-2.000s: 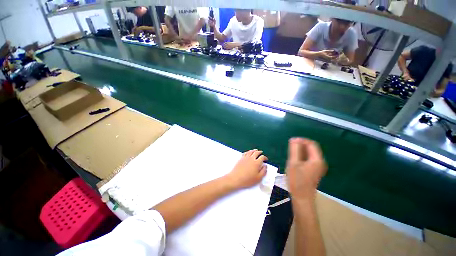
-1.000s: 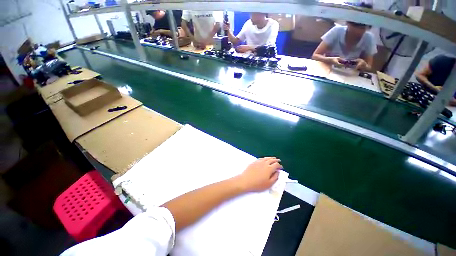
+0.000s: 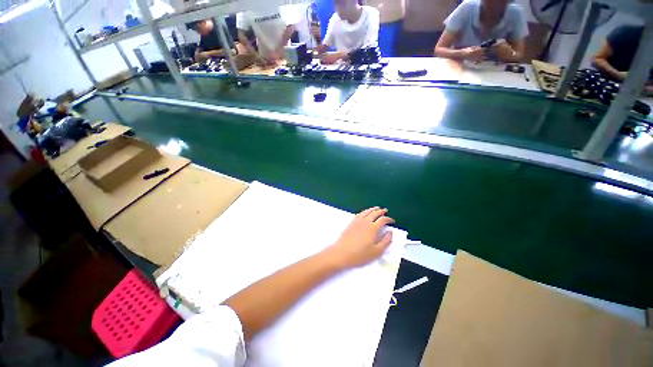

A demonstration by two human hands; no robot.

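Observation:
My left hand (image 3: 364, 238) rests palm down on the far right corner of the white sheet (image 3: 293, 301), its fingers slightly spread at the edge by the belt. Nothing shows in it; what is under the palm is hidden. The sheet's left edge is frayed. A thin white strip (image 3: 412, 285) lies on the dark gap between the white sheet and the cardboard sheet (image 3: 523, 315) on the right. My right hand is not in view.
A green conveyor belt (image 3: 465, 186) runs beyond the bench, with a small black part (image 3: 319, 97) on it. An open cardboard tray (image 3: 118, 163) and a black strip-shaped part (image 3: 156, 173) lie at left. A pink stool (image 3: 132, 315) stands below. Several people sit opposite.
My right hand, raised at right two seconds ago, is out of the picture. My left hand stays on the sheet's corner. The camera view has shifted slightly.

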